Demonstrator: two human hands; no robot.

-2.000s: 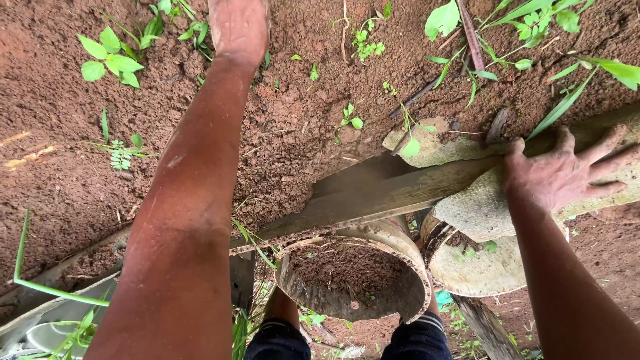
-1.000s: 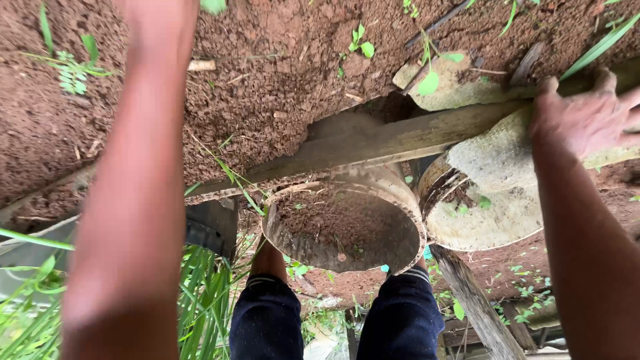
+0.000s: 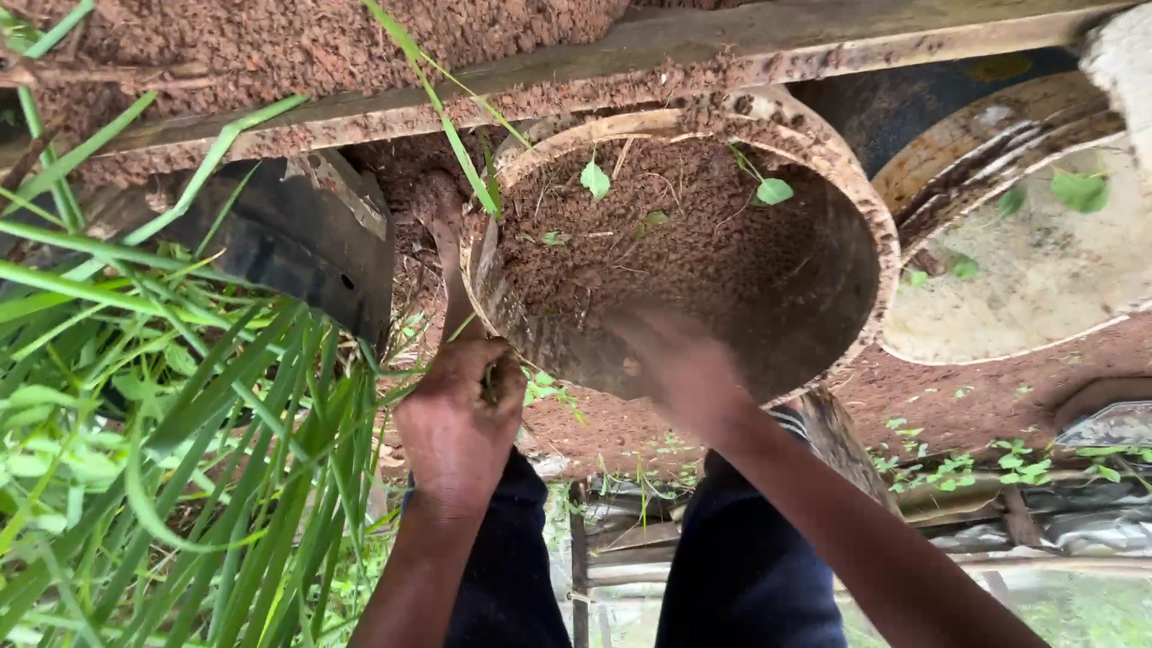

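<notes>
A round, dirt-caked container [image 3: 877, 270] with a worn rim stands before my legs, with loose red-brown soil [image 3: 666, 225] and a few small leaves inside. My left hand [image 3: 463, 396] is closed at the container's near left rim, with a bit of green plant stem or leaf showing in the curled fingers. Blurred by motion, my right hand [image 3: 675, 360] reaches over the near side of the container with its fingers stretched toward the soil; nothing is visible in it. A long board [image 3: 576, 81] with soil along its edge runs behind the container.
Long green grass blades [image 3: 261, 423] crowd the left side, beside a black curved container [image 3: 306, 243]. A pale, dirty lid or disc [image 3: 1026, 261] lies on the right. Behind my right leg a weathered log [image 3: 837, 441] slants. Piled soil [image 3: 360, 36] lies beyond the board.
My left hand has come down from the soil beyond the board to the container's rim. My right hand has left the board's right end and is over the container. The view has shifted toward the container.
</notes>
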